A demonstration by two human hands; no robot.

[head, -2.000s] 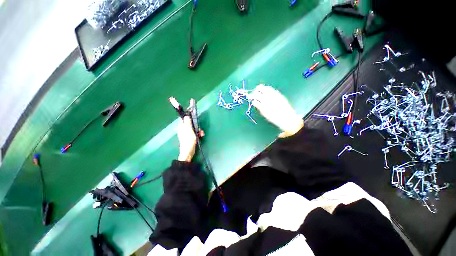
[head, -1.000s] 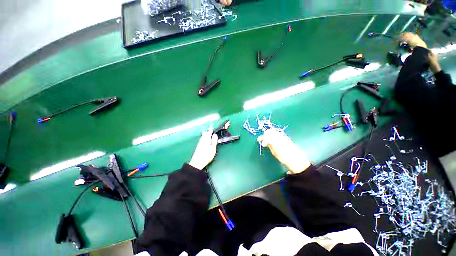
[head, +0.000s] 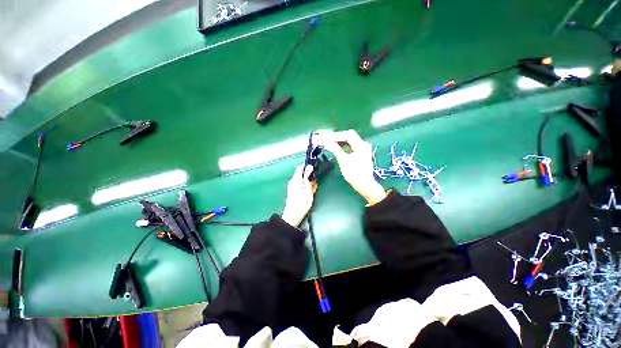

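Observation:
My left hand (head: 298, 196) is shut on a black clamp (head: 317, 162) above the green bench edge. Its black cable hangs down to a red-and-blue end (head: 321, 296) over the front edge. My right hand (head: 355, 164) is at the top of the clamp, its thumb and fingertips pinched together there. A thin silver piece shows at the clamp; whether my right fingers grip it is too small to tell. A small pile of silver wire springs (head: 410, 170) lies on the bench just right of my right hand.
Stacked clamps with leads (head: 178, 221) lie left on the green bench (head: 259, 253). Several clamps with cables lie beyond. A black tray (head: 203, 18) is at the top. More clamps and a large spring heap (head: 591, 292) are at right. A red bin (head: 129, 333) is low left.
My right hand has moved from the small spring pile to the clamp in my left hand. The view has shifted, and the other person at right is now mostly out of view.

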